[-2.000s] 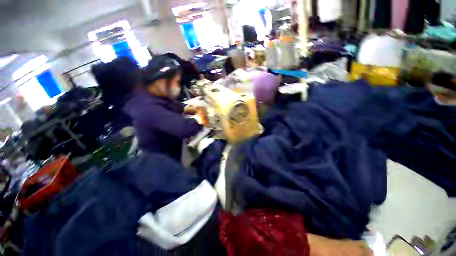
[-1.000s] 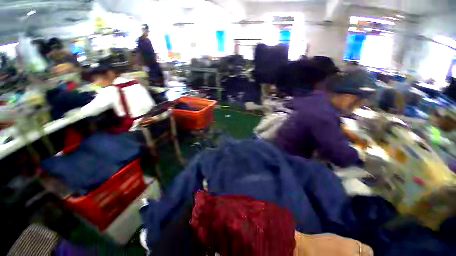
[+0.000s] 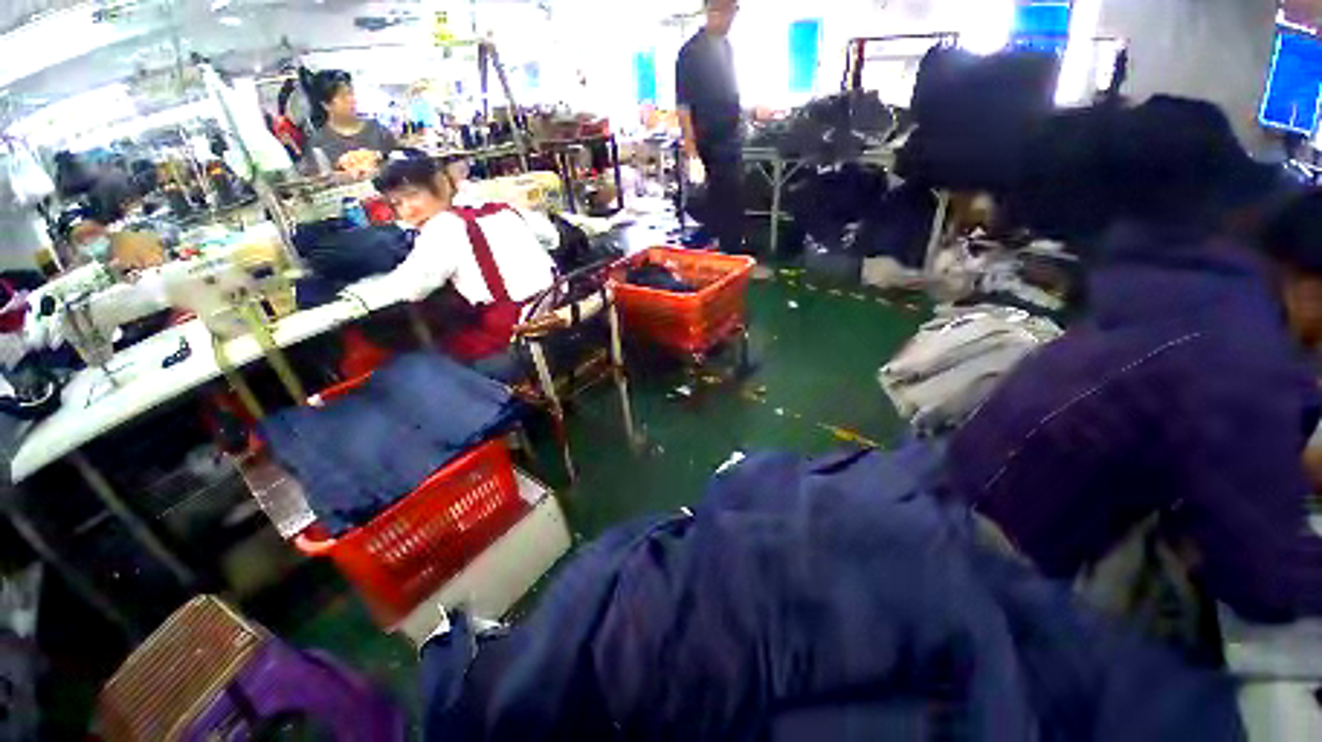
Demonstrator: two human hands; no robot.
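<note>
A large heap of navy cloth [image 3: 855,594] lies nearest in front of me, across the bottom centre and right. It is crumpled, with a small pale edge at its left end. Neither of my hands shows in this view. What lies under the heap is hidden.
Left of the heap is a red plastic basket [image 3: 435,529] with folded navy garments [image 3: 384,428] on it. Another red basket [image 3: 682,302] stands on the green floor [image 3: 783,377]. A person in purple [image 3: 1131,406] sits close at right. A wooden-slatted stool [image 3: 181,674] stands lower left.
The view has swung left, bringing the baskets and seated workers further into sight. The red sleeve and the forearm or hand at the bottom edge have left the picture.
</note>
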